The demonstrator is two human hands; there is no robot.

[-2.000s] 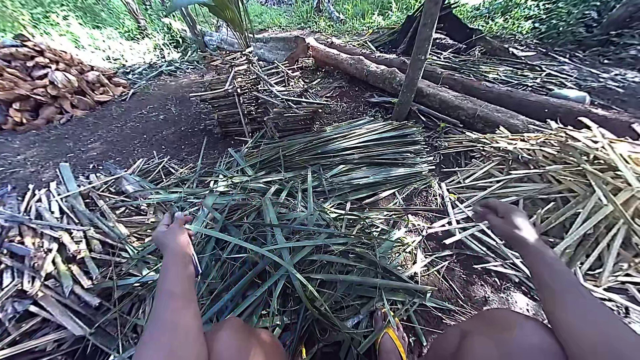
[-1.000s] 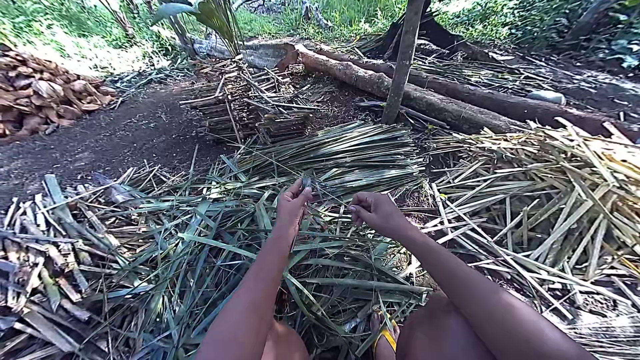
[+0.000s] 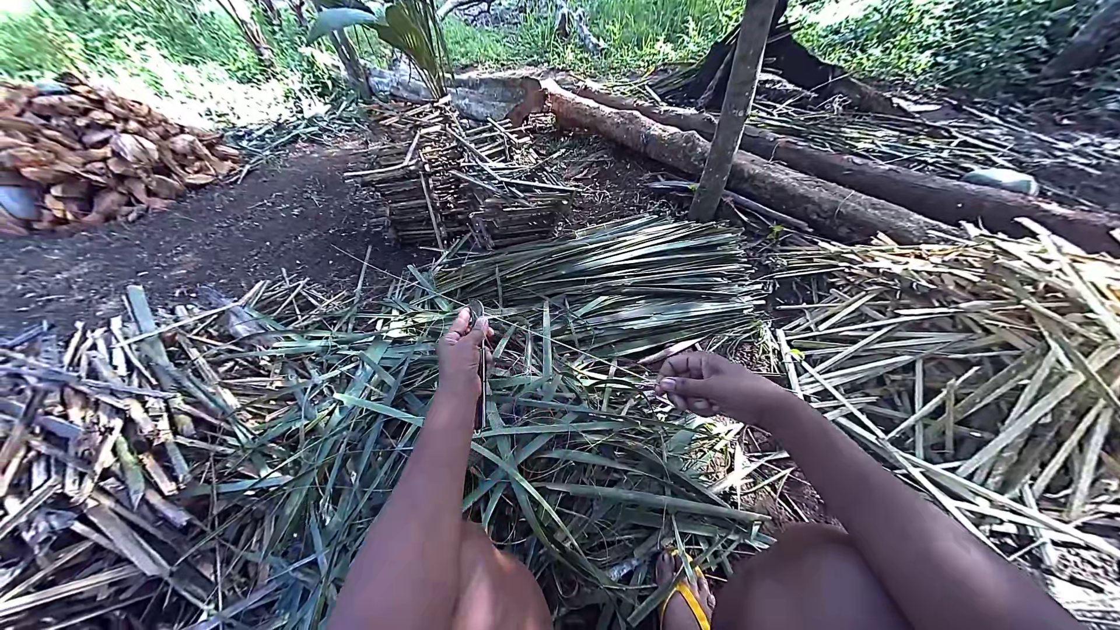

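Observation:
My left hand [image 3: 464,350], near the middle, is closed around a knife [image 3: 481,385]; its dark, narrow length runs down below the fist and a rounded metallic end shows at the thumb. To the right, my right hand [image 3: 700,383] pinches the end of a thin leaf strip [image 3: 604,357], which seems to stretch across toward my left hand. Beneath both hands lies a loose heap of green leaf strips [image 3: 376,437]. Beyond them, a neater bundle of long green leaves [image 3: 612,271] rests on the ground.
Dry pale strips [image 3: 989,376] are heaped at right, and cut stalk pieces [image 3: 114,437] at left. Behind stand a stack of sticks [image 3: 472,184], a wooden post [image 3: 735,105] and long logs [image 3: 814,192]. A husk pile [image 3: 96,153] lies far left. A yellow-strapped sandal [image 3: 687,604] is below.
My hands were wide apart two seconds ago, came close together one second ago, and are now somewhat farther apart again.

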